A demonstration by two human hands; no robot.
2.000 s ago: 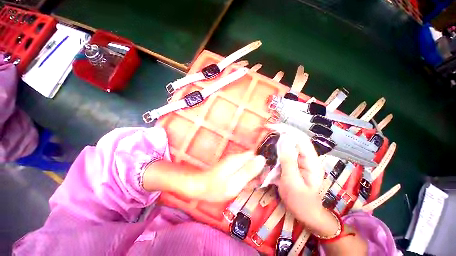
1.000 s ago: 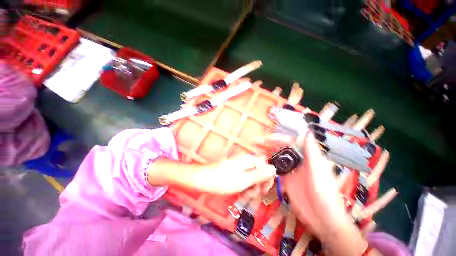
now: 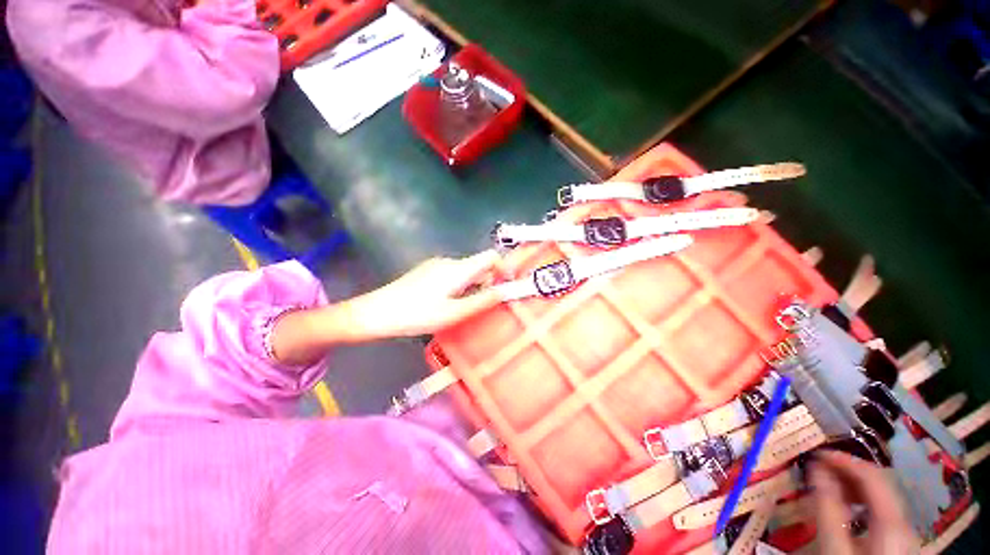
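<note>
My left hand [image 3: 434, 295] holds the buckle end of a white-strapped watch [image 3: 554, 279], laid across the upper left of the orange compartment tray [image 3: 586, 334]. Two more white-strapped watches [image 3: 605, 231] lie just above it, roughly parallel. My right hand [image 3: 863, 501] is at the lower right, blurred and cut off by the bottom edge, over grey-strapped watches [image 3: 825, 379]. A blue stick tool [image 3: 754, 453] slants up beside it; whether my fingers grip it is unclear.
A red box [image 3: 467, 141] with a clear bottle [image 3: 457, 87] stands beyond the tray. A white sheet [image 3: 364, 71] with a blue pen and another red tray [image 3: 315, 27] are at the upper left. A person in pink sleeves [image 3: 174, 98] sits there, near a blue stool [image 3: 282, 211].
The view has swung left. My left hand has moved to the tray's upper left, where a third white-strapped watch now lies. My hands have separated, and the blue tool shows fully.
</note>
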